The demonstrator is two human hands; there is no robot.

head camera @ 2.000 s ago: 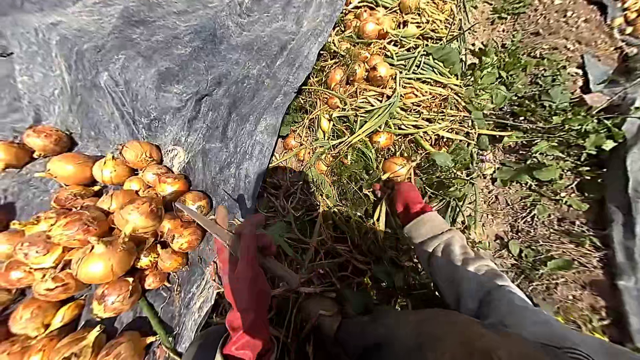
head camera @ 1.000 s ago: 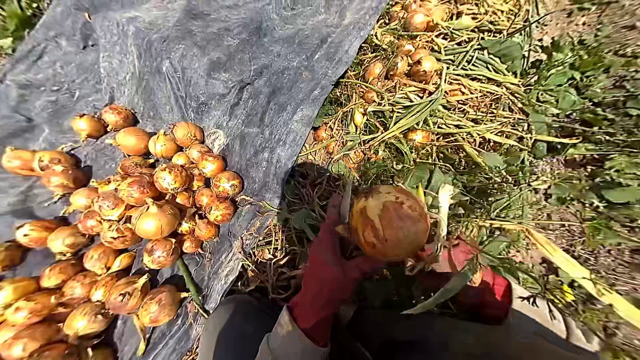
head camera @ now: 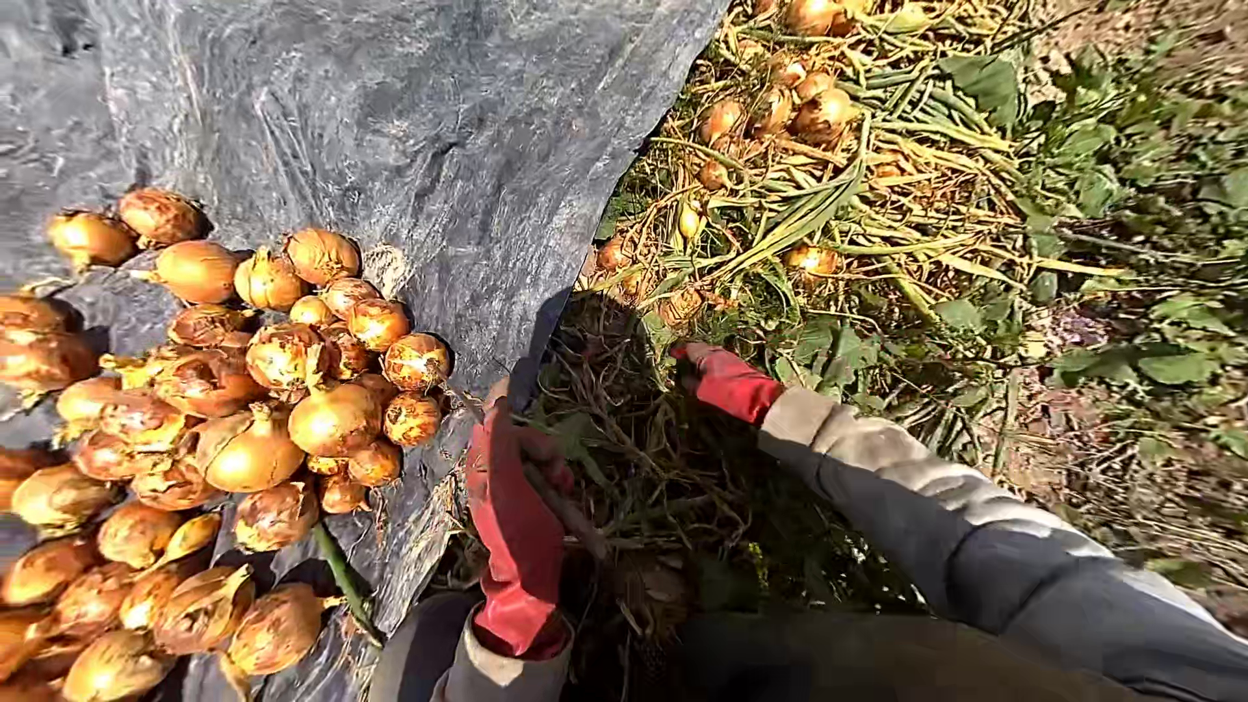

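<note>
My left hand [head camera: 517, 526], in a red glove, is at the lower centre beside the edge of a grey plastic sheet [head camera: 429, 127]. It is closed around a tool with a brown handle [head camera: 570, 512]; the tool's other end is hard to make out. My right hand [head camera: 731, 382], also red-gloved, reaches down at the border of shadow and green leaves, just below a partly covered onion [head camera: 680, 307]. Its fingertips are dark, so I cannot tell whether they grip anything. A pile of yellow-brown onions [head camera: 249, 450] rests on the sheet at the left.
Several onions [head camera: 824, 115] lie among fallen green and yellow onion tops [head camera: 926, 166] at the upper right. Leafy weeds [head camera: 1170, 341] and dry soil are farther right. A green stalk [head camera: 346, 585] lies by the pile. Dry stems cover the shaded ground between my hands.
A large onion was between my hands one second ago and is no longer in them. My left hand has moved left to the sheet's edge, and my right hand has reached up and away.
</note>
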